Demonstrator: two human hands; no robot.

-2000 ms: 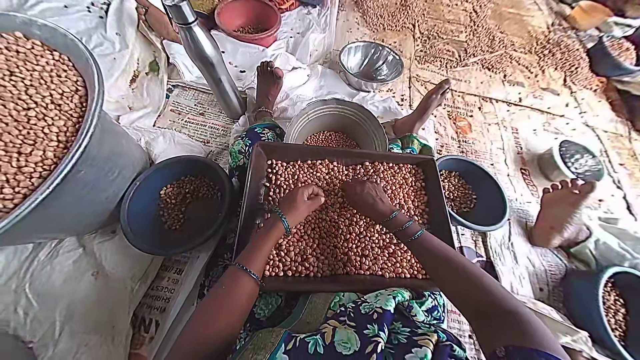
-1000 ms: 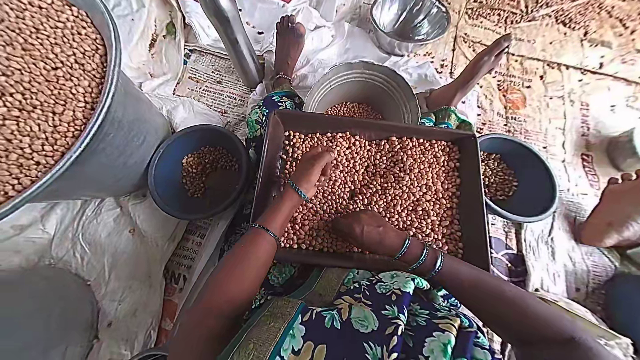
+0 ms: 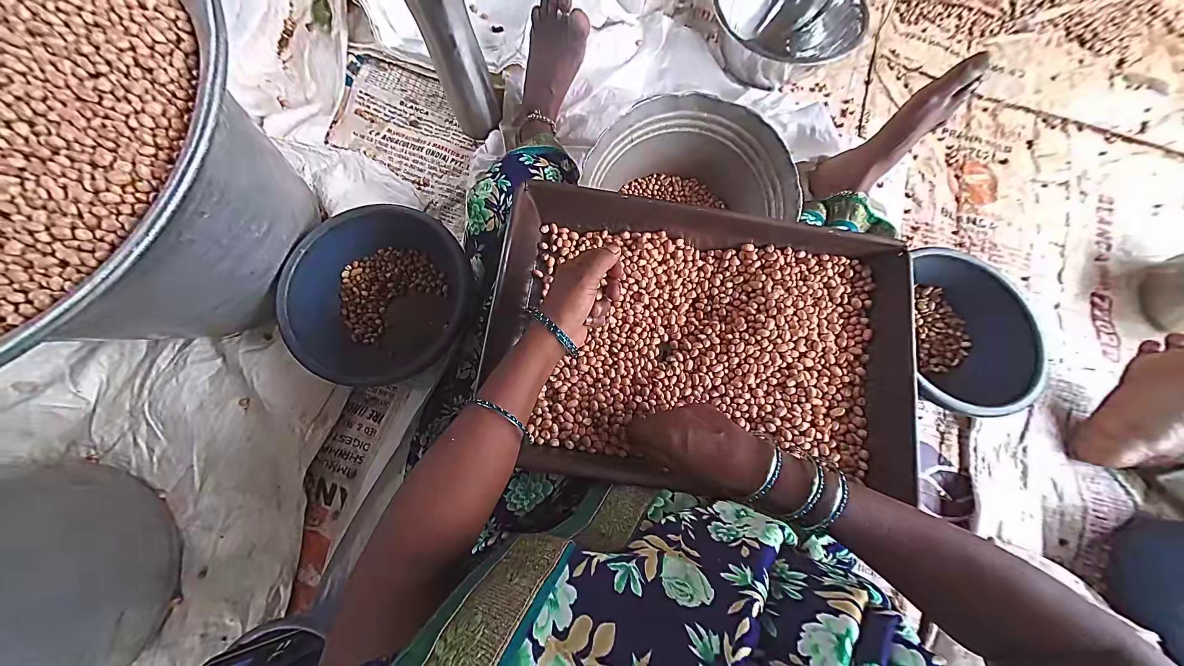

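Observation:
A dark rectangular tray [image 3: 893, 277] filled with reddish-brown nuts or seeds [image 3: 721, 333] rests over my lap, its far edge over a grey metal basin [image 3: 749, 157]. My left hand [image 3: 585, 291] is over the left part of the tray, its fingers curled and the thumb near the index finger; whether it pinches a kernel I cannot tell. Low in the tray, near its close edge, my right hand [image 3: 694, 444] lies on the kernels with its fingers bent under and hidden. Blue plastic bowls with some kernels flank the tray, one on the left [image 3: 430, 338] and one on the right [image 3: 994, 351].
A large metal pot [image 3: 231, 213] heaped with kernels stands at the left. Beyond the tray are a steel bottle [image 3: 462, 74] and a shiny steel bowl [image 3: 795, 46]. Printed sacks [image 3: 398, 120] cover the floor. Another person's bare foot [image 3: 1133, 407] is at the right edge.
My right hand has come from the upper middle of the tray down to its near edge. My left hand has shifted to the tray's left side. The view has moved closer.

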